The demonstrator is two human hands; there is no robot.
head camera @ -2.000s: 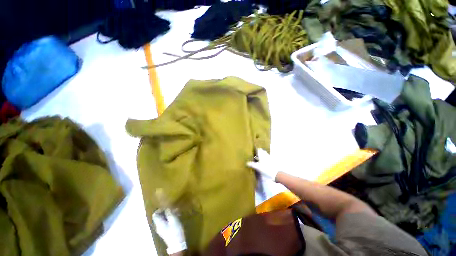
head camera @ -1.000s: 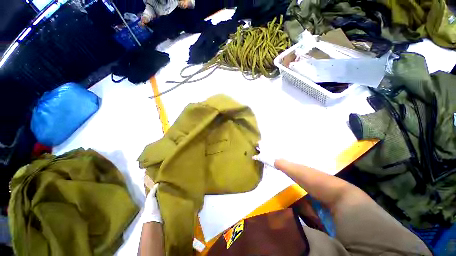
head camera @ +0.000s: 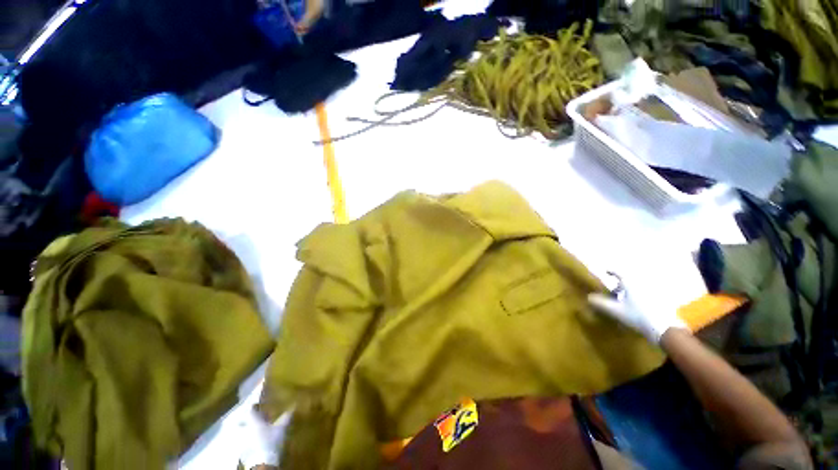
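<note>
An olive garment (head camera: 459, 321) lies spread in front of me, its lower edge reaching over my brown apron. A rectangular stitched or marked outline shows on its right part. My right hand (head camera: 634, 314), in a white glove, is at the garment's right edge, fingers on the cloth and seemingly gripping it; a small dark curved thing shows beside the fingers. My left hand (head camera: 266, 430), also white-gloved, is blurred at the garment's lower left edge; its fingers cannot be made out.
A crumpled olive garment pile (head camera: 147, 340) lies at left, a blue plastic bag (head camera: 150, 147) behind it. Black cloth (head camera: 303, 81) and olive strips (head camera: 533, 78) lie at the far side. A white basket (head camera: 620, 156) with card stands right, beside grey-green garments (head camera: 781, 275). Another person's hand (head camera: 311, 14) shows at top.
The garment has opened out and spread to the right, its folded part turned over. My right hand has moved right with its edge. My left hand has moved lower. The view has shifted.
</note>
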